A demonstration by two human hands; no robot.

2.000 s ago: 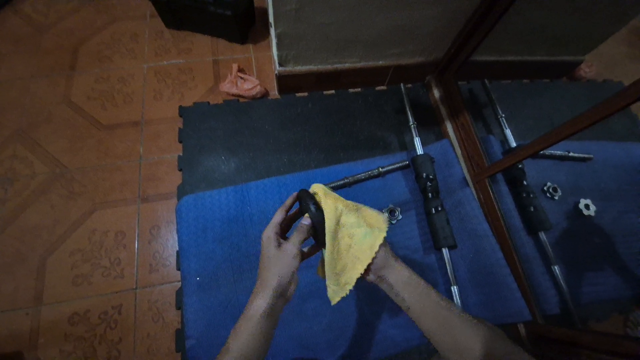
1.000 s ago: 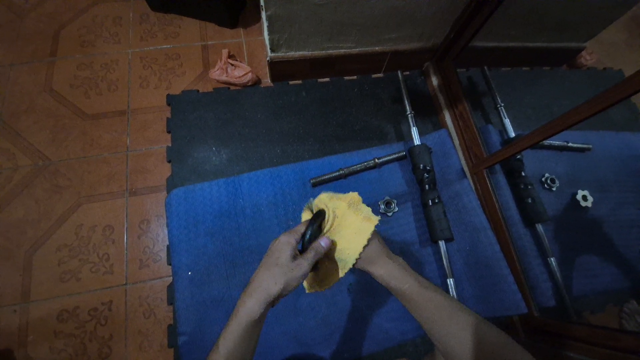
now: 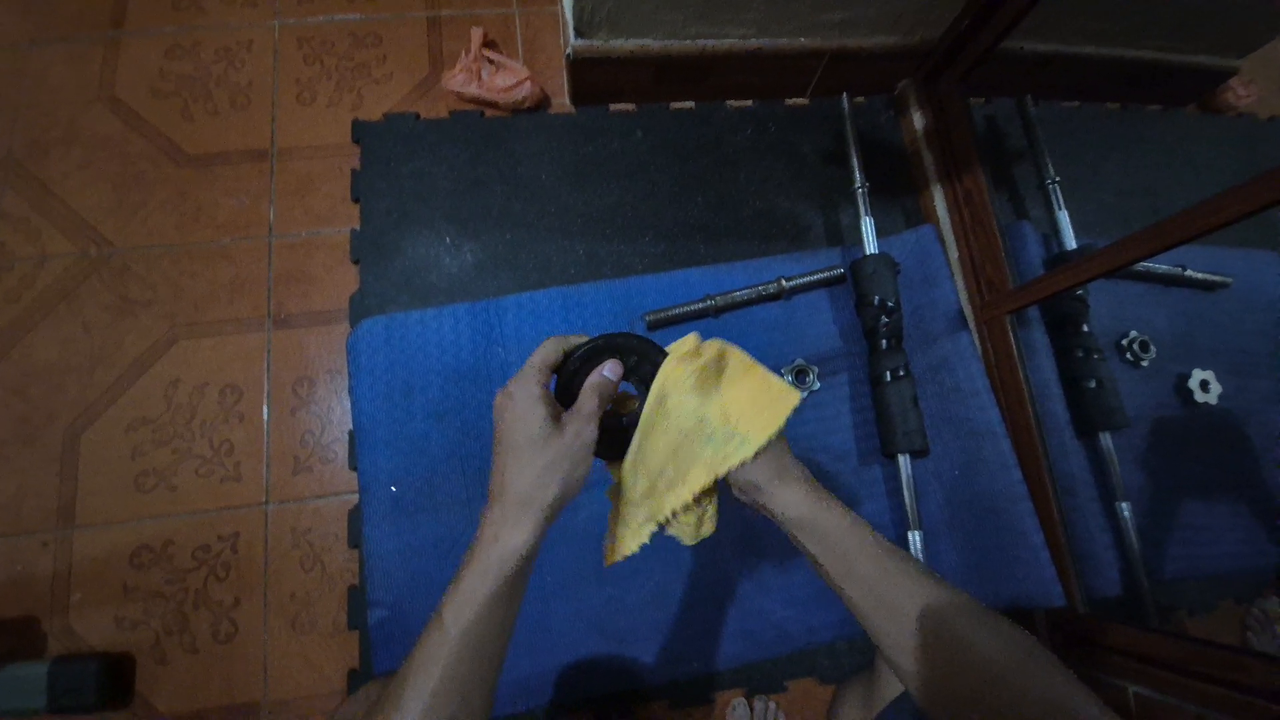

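My left hand (image 3: pixel 548 430) grips a small black weight plate (image 3: pixel 612 352) by its rim, the thumb lying on its face near the centre hole. A yellow cloth (image 3: pixel 705 420) hangs over the plate's right side. My right hand (image 3: pixel 765 475) is mostly hidden behind this cloth and holds it; its fingers cannot be seen. Beyond the hands, a short threaded dumbbell bar (image 3: pixel 745 297) lies on the blue mat (image 3: pixel 440 400). A metal star collar (image 3: pixel 801 376) rests just right of the cloth. Farther right is a long metal bar with a black foam pad (image 3: pixel 888 350).
Under the blue mat is a black interlocking floor mat (image 3: pixel 560 190). A wood-framed mirror (image 3: pixel 1160 420) stands at the right and reflects the bars and collars. An orange plastic bag (image 3: pixel 493 78) lies on the floor tiles (image 3: pixel 190 300). A dark object (image 3: pixel 90 683) sits at the lower left.
The plate was edge-on one second ago and now shows its face with the hole. The cloth, bunched behind the plate then, now drapes over its right side.
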